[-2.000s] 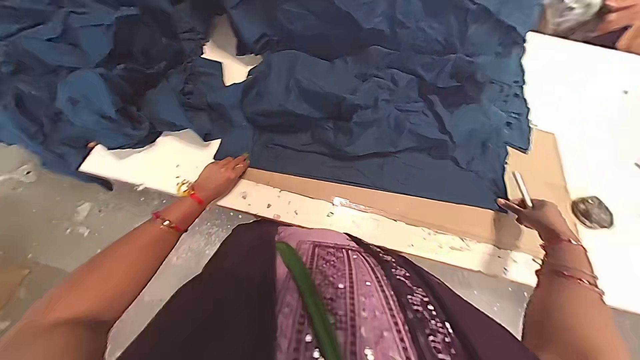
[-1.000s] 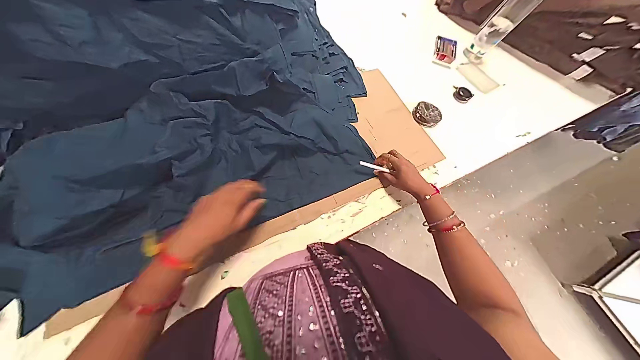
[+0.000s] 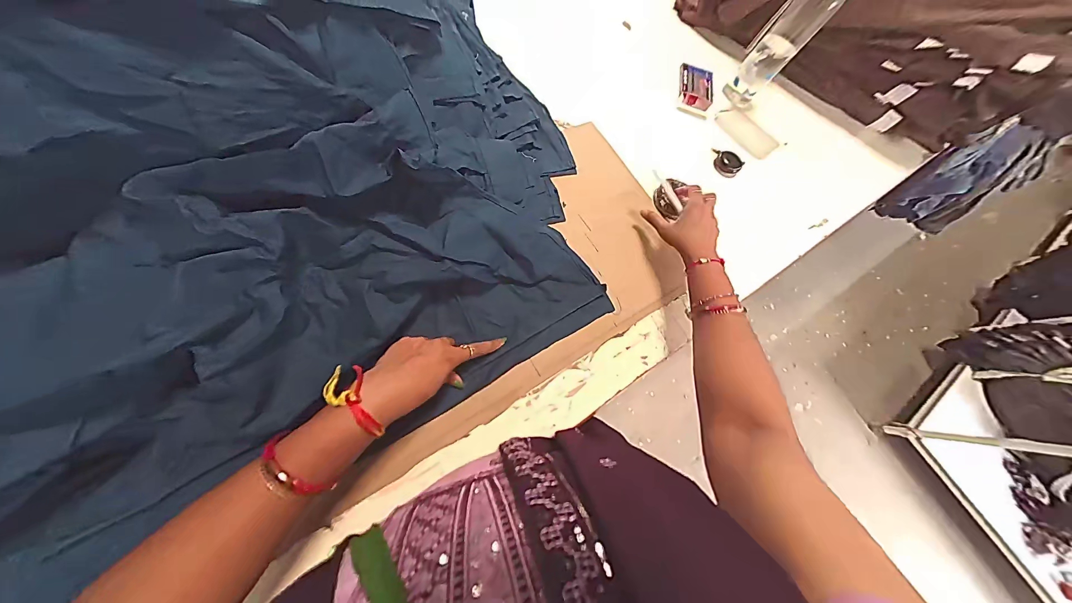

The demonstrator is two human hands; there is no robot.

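Note:
Dark blue fabric (image 3: 276, 234), wrinkled and with jagged cut edges at its right, lies over a brown cardboard sheet (image 3: 615, 218). My left hand (image 3: 423, 368) rests on the fabric near its front edge, index finger extended, holding nothing. Beyond the cardboard's right side, my right hand (image 3: 691, 222) has a white stick-like piece (image 3: 672, 194) between its fingers, possibly chalk. That hand is at a round dark object (image 3: 662, 201), partly hidden by the fingers; whether it touches it I cannot tell.
On the white table (image 3: 569, 59) are a small printed box (image 3: 695, 88), a black round item (image 3: 728, 162), a clear plastic bottle or tube (image 3: 775, 50) and a pale flat piece (image 3: 747, 134). Brown fabric (image 3: 888, 50) with white scraps lies at the upper right. A metal-framed rack (image 3: 946, 435) stands at the right.
My right hand has moved from the fabric's corner to the round dark object, still with the white piece. My left hand, blurred above the fabric a second ago, now lies on it. The view has turned right.

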